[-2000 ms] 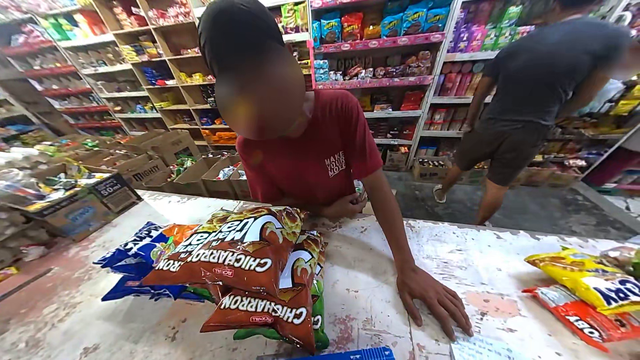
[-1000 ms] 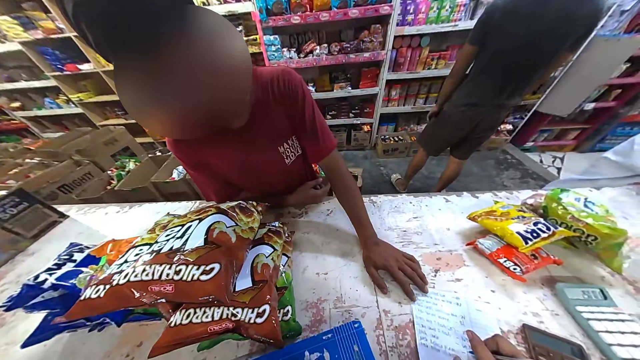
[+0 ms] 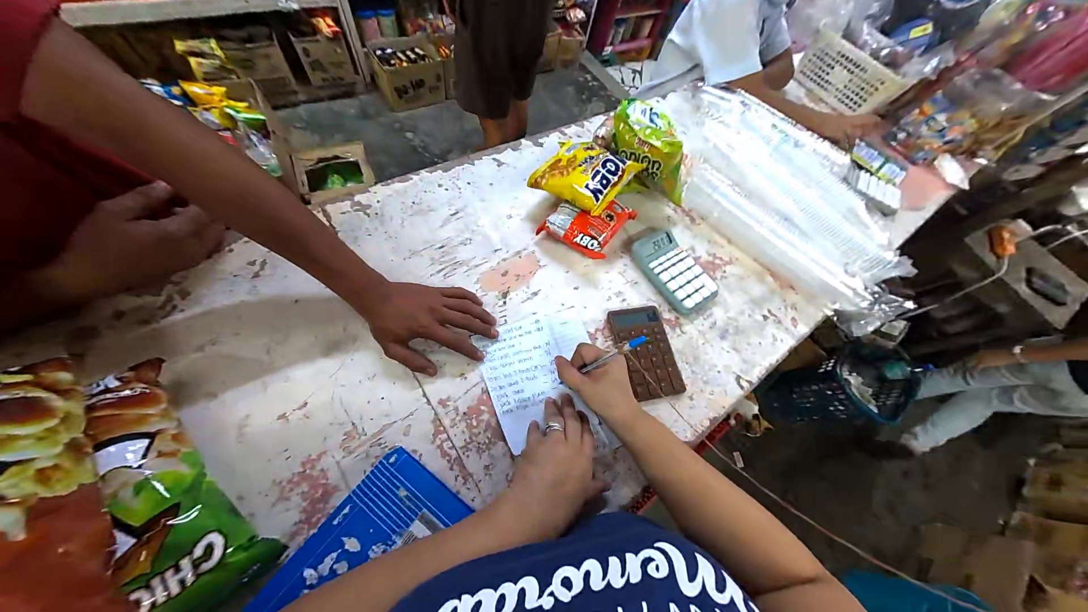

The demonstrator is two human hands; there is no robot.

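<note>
My right hand [image 3: 602,387] grips a pen with a blue end [image 3: 614,352], its tip side over a sheet of paper bearing handwriting [image 3: 520,374]. My left hand [image 3: 557,455], with a ring on one finger, rests on the paper's lower part, holding nothing. Beside my right hand lies a brown calculator [image 3: 646,353]. A pale green calculator [image 3: 674,270] sits farther back. Under my left forearm is a blue packet or folder [image 3: 374,518]. Another person's hand [image 3: 429,323] lies flat at the paper's upper left edge.
Red [image 3: 586,229], yellow [image 3: 585,176] and green [image 3: 648,149] snack bags stand on the worn white counter [image 3: 408,221]. Large snack bags [image 3: 170,510] lie at lower left. Clear plastic sheeting [image 3: 765,187] covers the right side. Another person leans near a white basket [image 3: 850,75]. Cartons stand behind.
The view has swung down and right. Both my hands on the paper and the pen now show; a second ago only part of one hand was visible at the bottom edge.
</note>
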